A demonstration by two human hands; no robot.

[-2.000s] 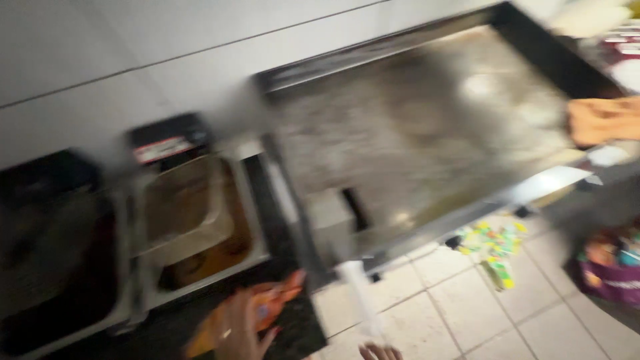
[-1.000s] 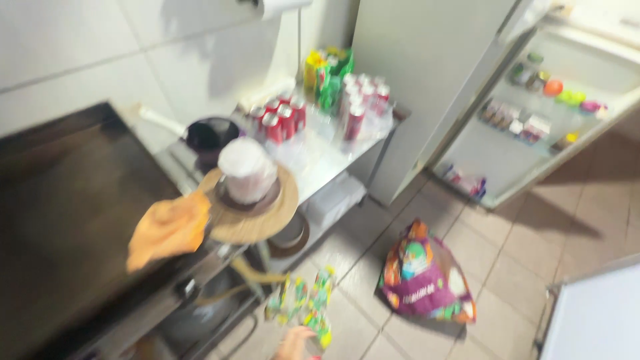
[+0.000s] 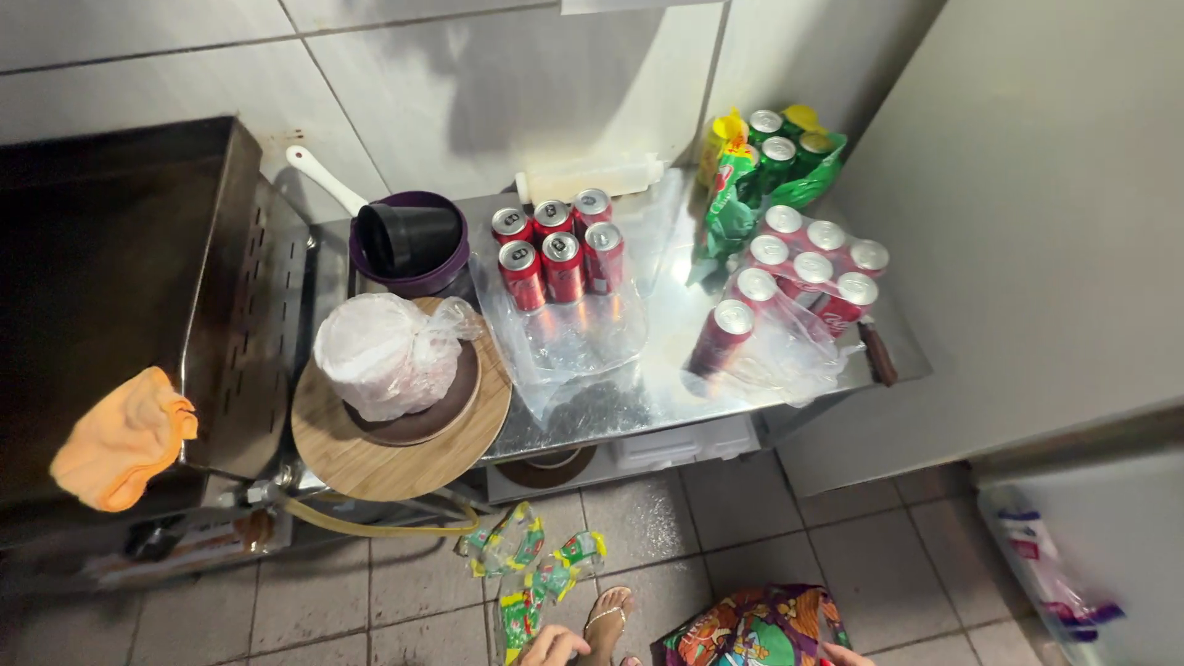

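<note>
At the bottom edge, my left hand (image 3: 552, 645) shows only in part, over the green and yellow plastic wrappers (image 3: 541, 578) on the floor; whether it holds anything is hidden. My right hand (image 3: 844, 655) is cut off by the same edge, beside a colourful patterned bag (image 3: 754, 629), with a bit of something red at its fingers. On the steel table stand red soda cans (image 3: 562, 264) on clear plastic, more red cans (image 3: 814, 268) partly in clear wrap, and green cans (image 3: 777, 162) in a torn green wrapper.
A griddle (image 3: 208, 305) with an orange cloth (image 3: 125, 439) is at left. A round wooden board (image 3: 314, 444) bears a brown plate and a bagged white bundle (image 3: 388, 356). Behind it are a purple bowl (image 3: 453, 268) and black cup. A knife handle (image 3: 877, 353) lies near the table's right end.
The view has swung right from the griddle and come closer to the table of cans. My right hand now shows beside the patterned bag.
</note>
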